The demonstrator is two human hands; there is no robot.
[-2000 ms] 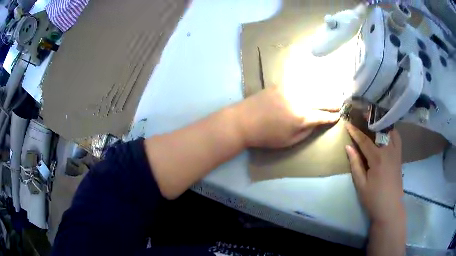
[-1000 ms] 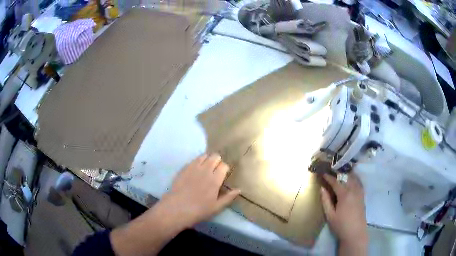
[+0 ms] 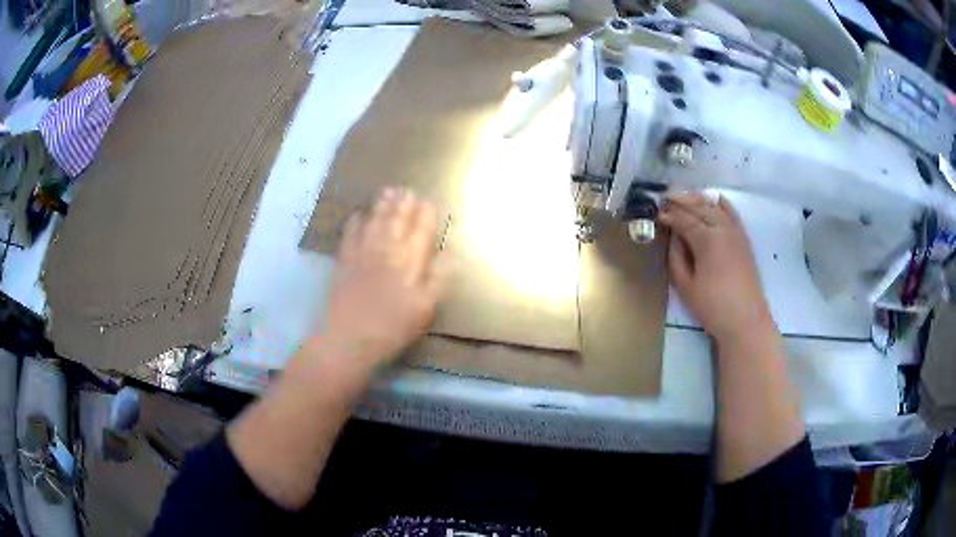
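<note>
A brown garment panel [image 3: 624, 351] lies on the white table under the sewing machine head [image 3: 613, 115]. A brown patch pocket [image 3: 514, 320] lies on the panel, its lower edge and corner visible left of the needle. My left hand [image 3: 388, 262] lies flat with spread fingers on the cloth's left part, slightly blurred. My right hand [image 3: 713, 252] is right of the presser foot [image 3: 585, 226], fingertips bent at the cloth's right edge near a knob; whether it pinches anything is unclear. Lamp glare hides part of the pocket.
A stack of cut brown panels [image 3: 157, 210] lies at the left. Cloth bundles [image 3: 524, 13] lie behind the panel. A white and yellow thread spool [image 3: 824, 100] sits on the machine arm. The table's front edge [image 3: 503, 417] carries a printed ruler. A striped cloth [image 3: 75, 126] is at the far left.
The panel has turned so its lower edge runs more level with the table's front edge. My left hand has turned with it and stays on its left part. The view has shifted.
</note>
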